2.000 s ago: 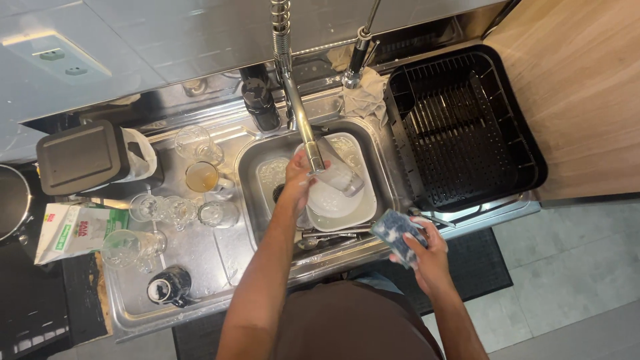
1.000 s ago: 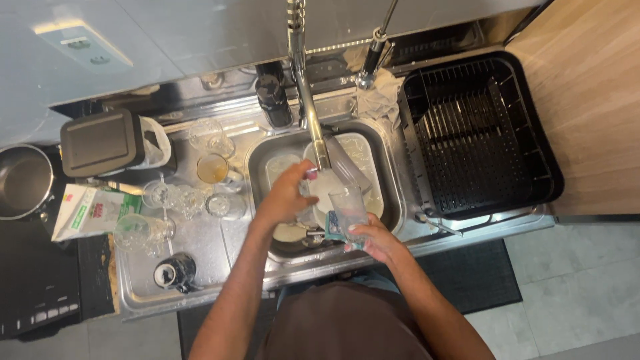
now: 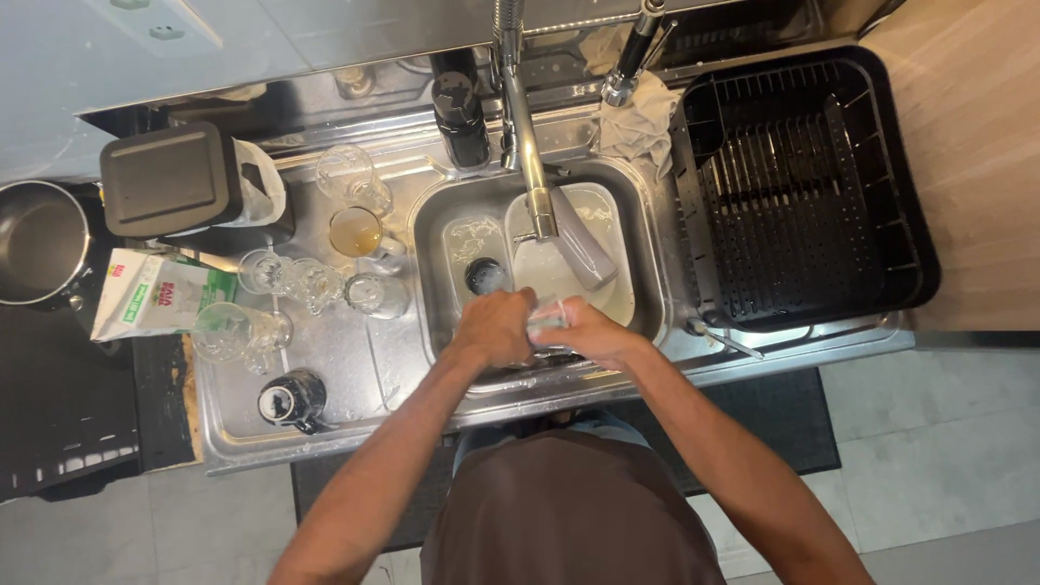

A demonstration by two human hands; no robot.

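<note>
My left hand and my right hand meet over the front of the steel sink. Between them is a clear glass, mostly covered by fingers. A pale sponge shows at my right fingers, pressed to the glass. Behind the hands, a white plastic tub holds cloudy water, with a translucent purplish container leaning in it. The faucet spout hangs above the tub. A round black drain strainer or lid lies left of the tub.
Several glass cups and a black mug stand on the left drainboard, beside a lidded dark bin and a carton or packet. A black dish rack is at right. A grey cloth and a dark bottle are behind the sink.
My right hand has come from the sink's right front edge to the glass, bringing the sponge. Both hands and the glass are now lower, nearer the sink's front edge.
</note>
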